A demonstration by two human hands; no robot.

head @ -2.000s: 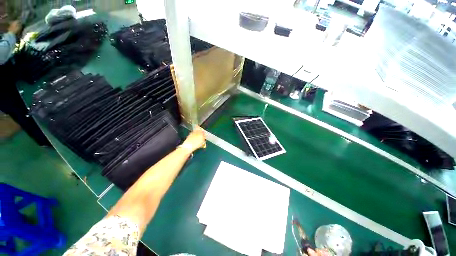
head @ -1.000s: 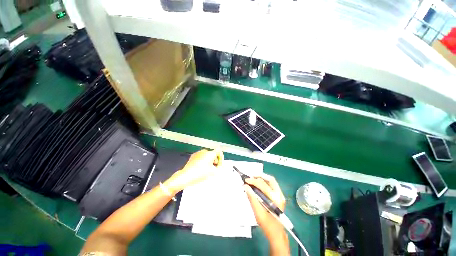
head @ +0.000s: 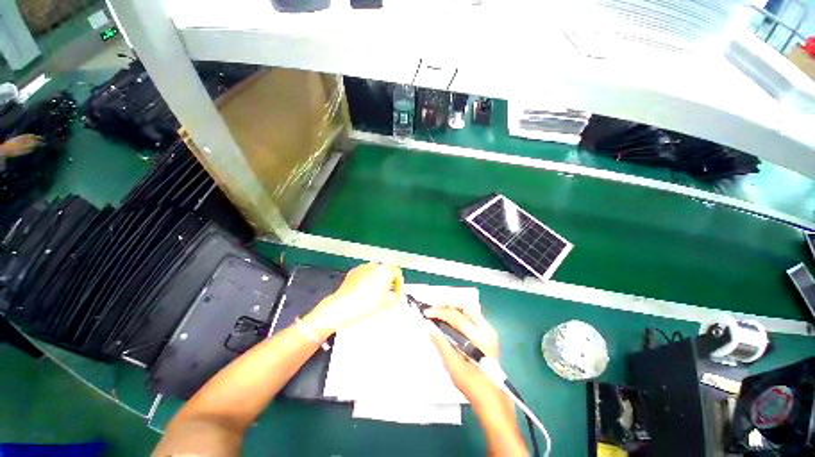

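My right hand (head: 469, 335) holds the black soldering iron (head: 457, 341), its tip pointing up-left over the white sheets (head: 402, 375). My left hand (head: 375, 286) is at the sheets' upper left edge, fingertips pinched close to the iron's tip. Whether it pinches thin solder or a lead is too small to tell. The white panel backs overlap each other and lie on a black cover (head: 313, 286), which shows at their left. A silvery round tin (head: 575, 350) sits right of the sheets.
Fanned black covers (head: 116, 268) fill the left. A solar panel (head: 518, 236) lies on the green conveyor (head: 402, 196) beyond a pale rail. A soldering station (head: 675, 393), solder reel (head: 737, 339) and fan (head: 773, 406) stand right. A post (head: 205, 116) and white shelf (head: 429, 54) are ahead. Another person's hand (head: 20, 145) shows far left.
My left hand left the post area and joined my right hand with the iron at the white sheets. Since the last earlier frame, the conveyor's panels have shifted right and the iron's tip is nearer my left fingers.
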